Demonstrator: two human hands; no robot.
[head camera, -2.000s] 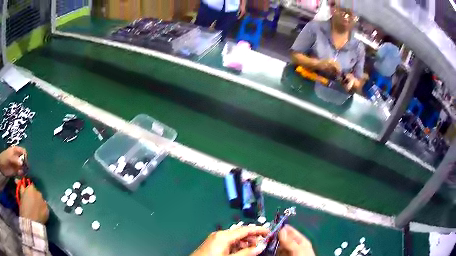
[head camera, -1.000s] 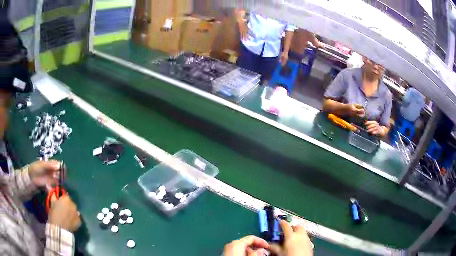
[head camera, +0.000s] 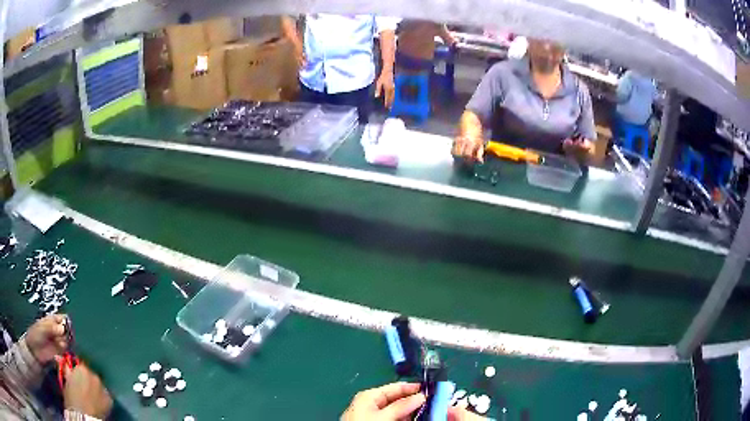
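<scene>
My left hand (head camera: 385, 403) is at the bottom edge, its fingertips on a black battery unit with a blue cell (head camera: 441, 401). My right hand (head camera: 467, 414) is mostly cut off by the bottom edge, just right of this unit; a strip of it shows against the unit. A small greenish part shows at the unit's upper end. Another black unit with a blue cell (head camera: 398, 344) lies just beyond my fingers by the metal edge. A third unit (head camera: 585, 301) lies on the conveyor. White discs (head camera: 472, 401) lie beside the held unit.
A clear open box (head camera: 238, 308) with discs overlaps the metal edge (head camera: 345, 311). Loose discs (head camera: 159, 383) and white parts (head camera: 49, 278) lie left. A neighbour's hands (head camera: 82, 386) hold red-handled cutters. A worker opposite sits by a clear bin (head camera: 553, 174). A frame post (head camera: 724, 288) stands right.
A unit came to lie on the conveyor between the two earlier frames. My hands now hold a unit nearer the bottom edge, apart from the one by the metal edge. The view has shifted.
</scene>
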